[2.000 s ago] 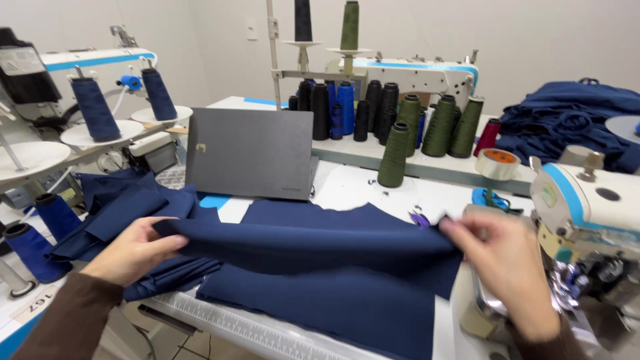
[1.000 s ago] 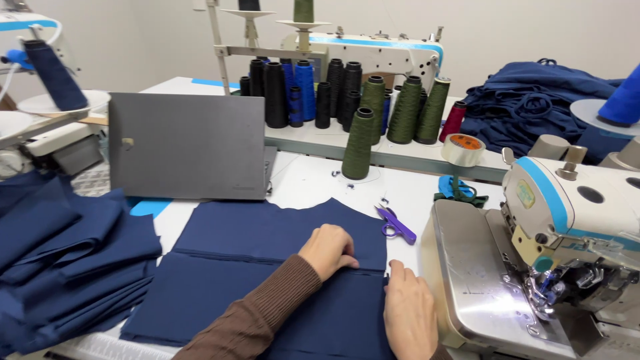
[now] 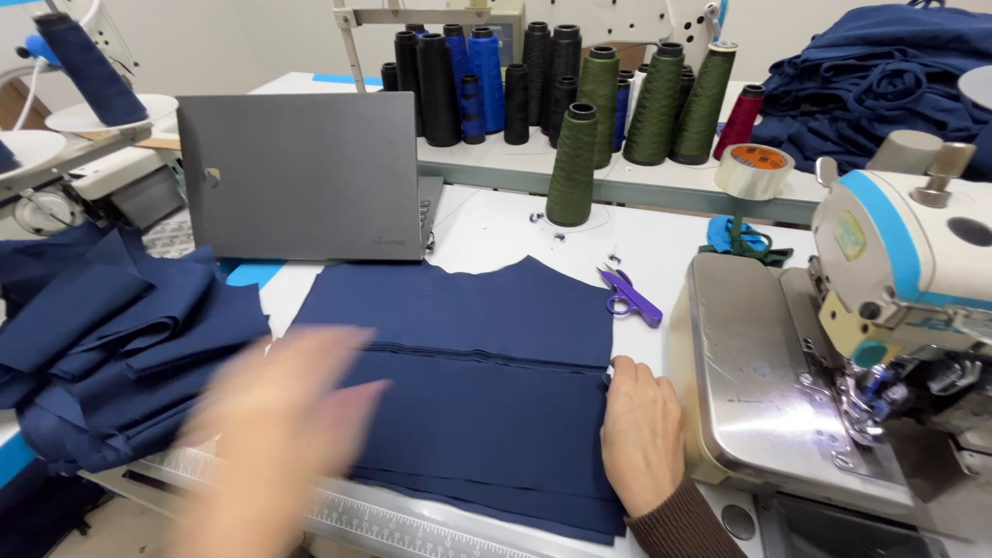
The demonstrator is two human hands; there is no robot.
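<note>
Cut navy fabric panels [image 3: 480,418] lie flat in layers on the white table, with several stacked edges running across their middle. My right hand [image 3: 643,434] rests at the right edge of the panels, fingertips on the fabric by the stacked edges; whether it pinches a layer is hidden. Blurred by motion, my left hand [image 3: 294,395] is over the left side of the panels, fingers and thumb apart, holding nothing visible. Purple thread snips [image 3: 632,298] lie just beyond the panels' right edge. A loose heap of navy fabric [image 3: 132,349] is at the left.
An overlock sewing machine [image 3: 775,372] stands close at the right. Behind the panels are a grey laptop [image 3: 302,178] and a green thread cone [image 3: 573,167]. More thread cones [image 3: 655,108] and a tape roll [image 3: 754,172] stand on the rear table. A ruler strip [image 3: 372,519] runs along the front edge.
The navy piece stretched between both hands two seconds ago is no longer held up. My left hand has moved left from the middle of the panels, while my right hand stays by their right edge.
</note>
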